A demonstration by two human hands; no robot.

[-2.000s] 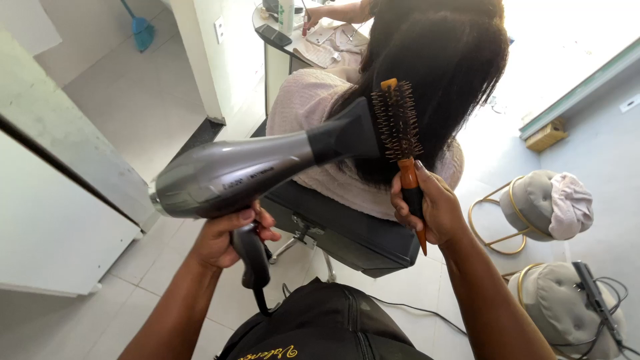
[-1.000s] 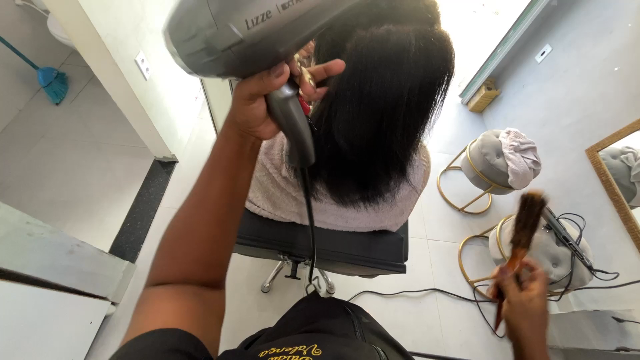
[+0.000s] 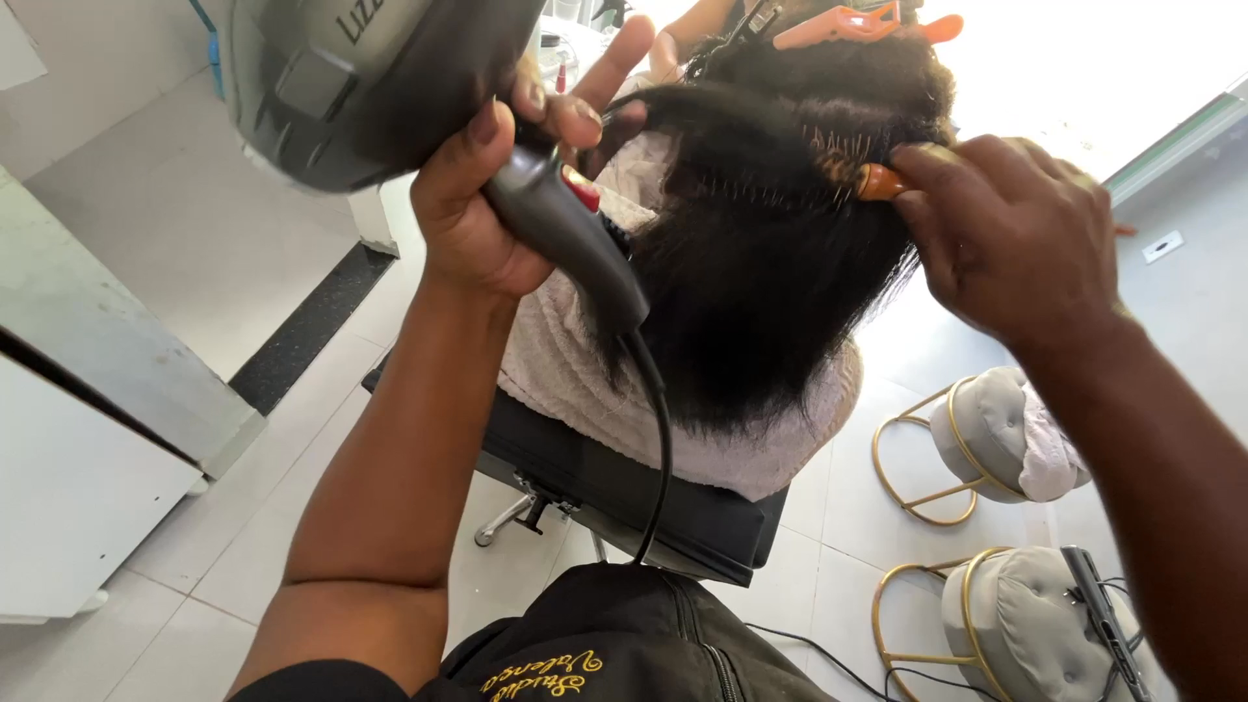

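My left hand [image 3: 487,185] grips the handle of a grey Lizze hair dryer [image 3: 380,88], held at the upper left, its nozzle hidden. Some of its fingers reach out toward a dark strand near the seated person's head. In my right hand [image 3: 1014,224] is the orange handle of a round brush [image 3: 858,180], whose bristles lie in the person's long dark hair [image 3: 760,302]. Orange clips [image 3: 843,26] sit in the hair on top. A pale towel [image 3: 575,361] covers the person's shoulders.
The person sits in a black salon chair [image 3: 624,487]. At the right stand two grey tufted stools [image 3: 994,429] with gold frames, one bearing a cloth, the other a flat iron [image 3: 1102,614]. The dryer's cord [image 3: 663,429] hangs before me. A white cabinet [image 3: 88,487] is at the left.
My right hand has moved from beside the stools up to the hair, and the brush is now in it. Orange clips now show on top of the head. The view has shifted.
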